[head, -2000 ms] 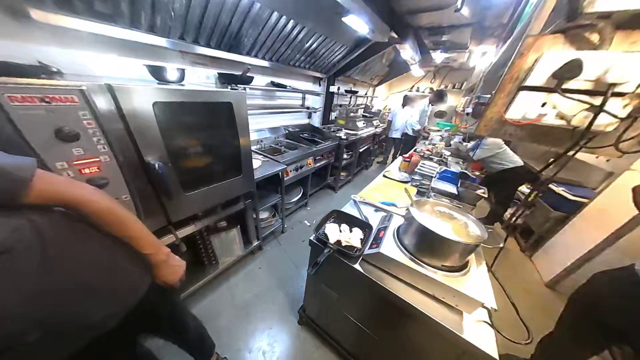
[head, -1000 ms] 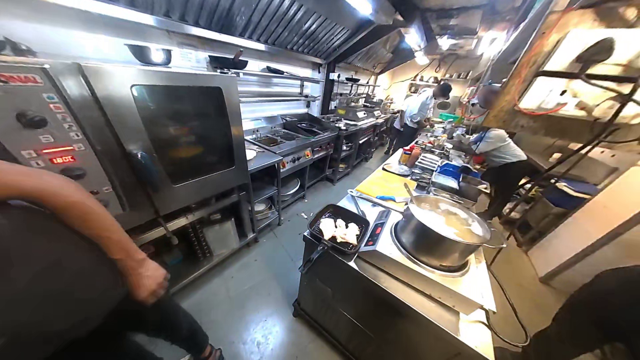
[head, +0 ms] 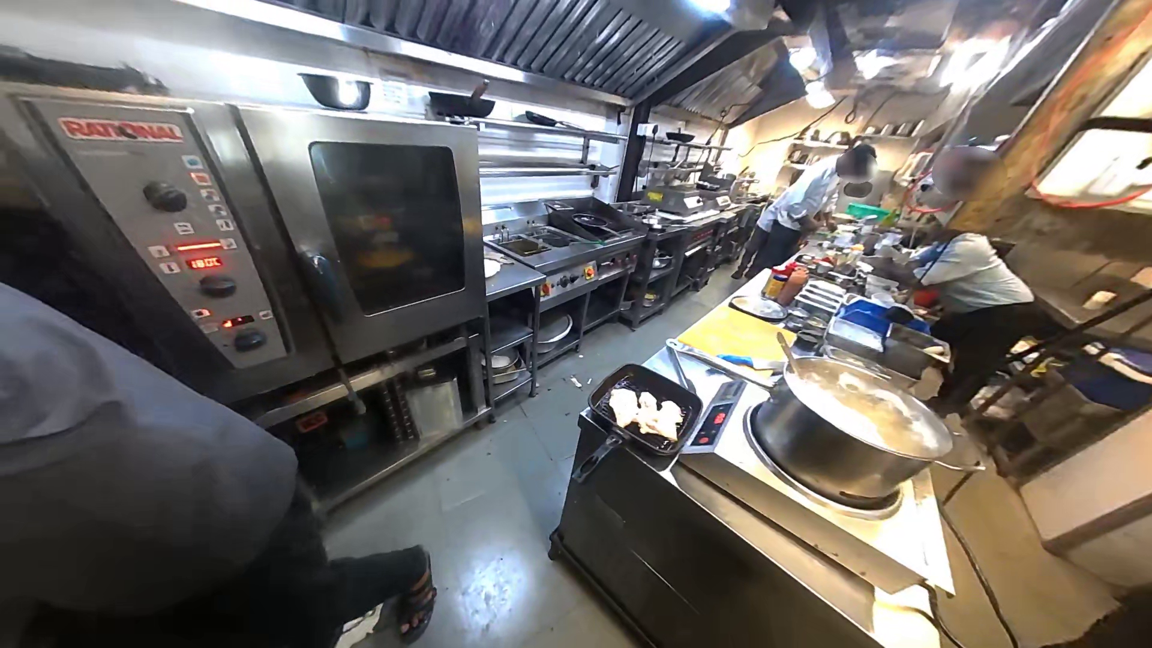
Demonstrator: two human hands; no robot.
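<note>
Neither my left hand nor my right hand is in view. On the near end of the counter, a black square grill pan [head: 646, 409] holds several pale pieces of food, its handle sticking out over the counter's edge. Beside it is a control panel with red lights [head: 716, 416]. A large metal pot [head: 846, 432] of cloudy liquid stands on a round hob to the right, with a utensil handle [head: 787, 354] leaning out over its rim. A blue-handled utensil [head: 749, 362] lies by a yellow cutting board [head: 733, 333].
A person in a grey top [head: 117, 468] stands close at the left, before a Rational combi oven [head: 387, 225]. Fryers and a range [head: 576, 243] line the wall. Two co-workers [head: 796, 202] [head: 972, 279] are at the far counter. A cable [head: 976, 567] hangs at the right.
The bare forearm and fist of the person at the left, seen in both earlier frames, are out of sight now; a sandalled foot shows more fully. The pan and pot stay on the counter.
</note>
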